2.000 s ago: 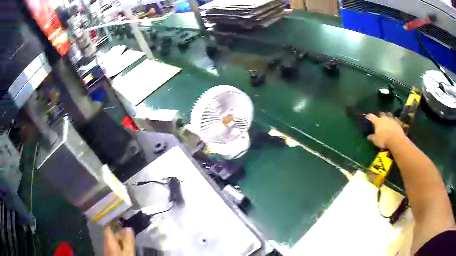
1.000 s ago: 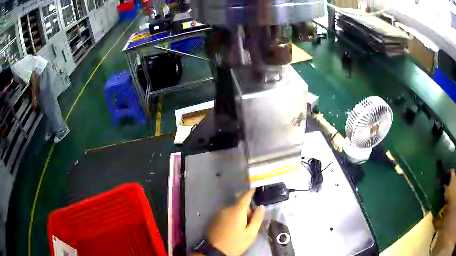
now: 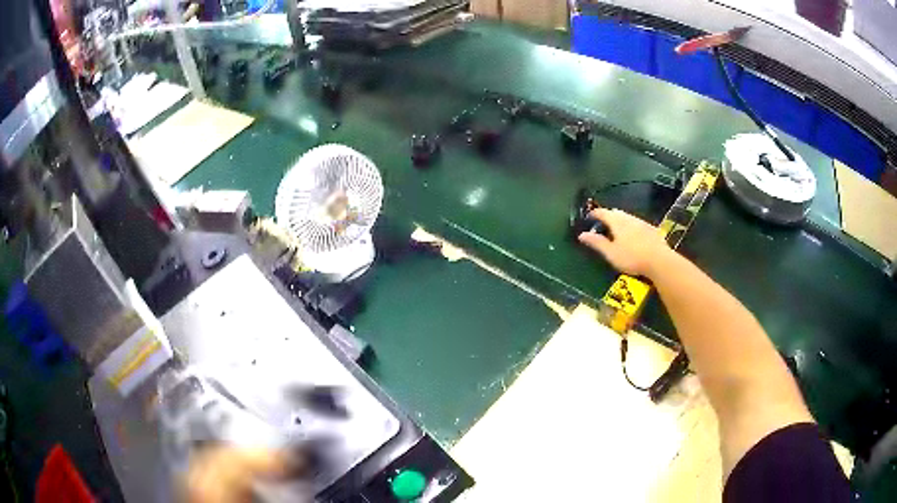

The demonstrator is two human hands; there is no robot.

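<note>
My right hand [image 3: 629,241] reaches over the green conveyor belt, its fingers closed around the edge of a black power adapter [image 3: 582,214]; a thin black cord runs from it toward the striped bar. My left hand [image 3: 231,474] is low over the silver plate [image 3: 246,329], strongly blurred. Dark blurred shapes [image 3: 320,398], perhaps an adapter and cord, are beside it; whether it holds them cannot be told. The silver horn block [image 3: 79,285] with a yellow band stands at the left.
A white fan [image 3: 329,206] stands between plate and belt. A yellow-black guide bar [image 3: 629,295] crosses the belt near my right forearm. Several adapters [image 3: 425,147] lie farther back. A green button [image 3: 407,482], pale board [image 3: 590,422] and white round device [image 3: 769,179] are also there.
The view has swung right, away from the floor and red basket. The adapter earlier under the horn with my left hand is no longer there. My right hand now shows on an adapter over the belt.
</note>
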